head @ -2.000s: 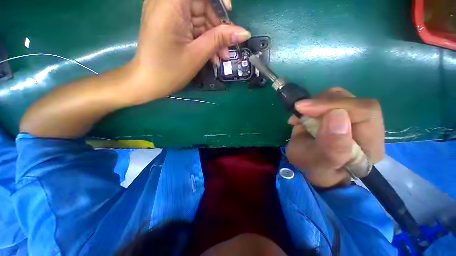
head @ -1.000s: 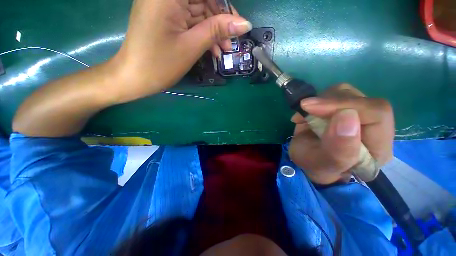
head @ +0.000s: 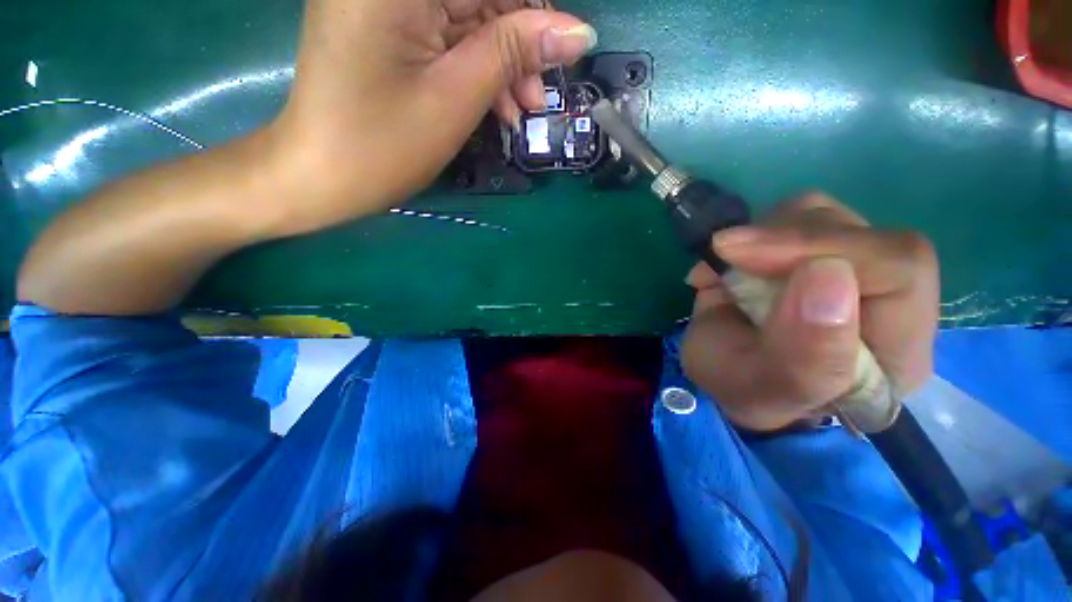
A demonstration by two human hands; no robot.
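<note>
A small rounded black unit (head: pixel 562 139) with white and metallic bits inside sits in a flat black fixture (head: pixel 500 176) with screw holes. My left hand (head: pixel 453 100) is over the fixture's left and upper side, thumb and fingers closed around thin tweezers, mostly hidden by the hand and cut off by the top edge. My right hand (head: pixel 811 312) holds a soldering iron (head: pixel 705 212) like a pen. The iron's metal end is over the upper right part of the unit; whether the tip touches is not clear.
Thin solder wire (head: pixel 129 118) curves across the green bench (head: pixel 564 259), passing under my left forearm. A small white tag (head: pixel 32 74) lies at the upper left. A red-orange tray (head: pixel 1020 65) is at the upper right. A yellow strip (head: pixel 276 325) lies along the near edge.
The fixture and unit sit slightly higher and further right in view; the tray and tag have also shifted in view. Both hands keep their holds, with the iron still over the unit.
</note>
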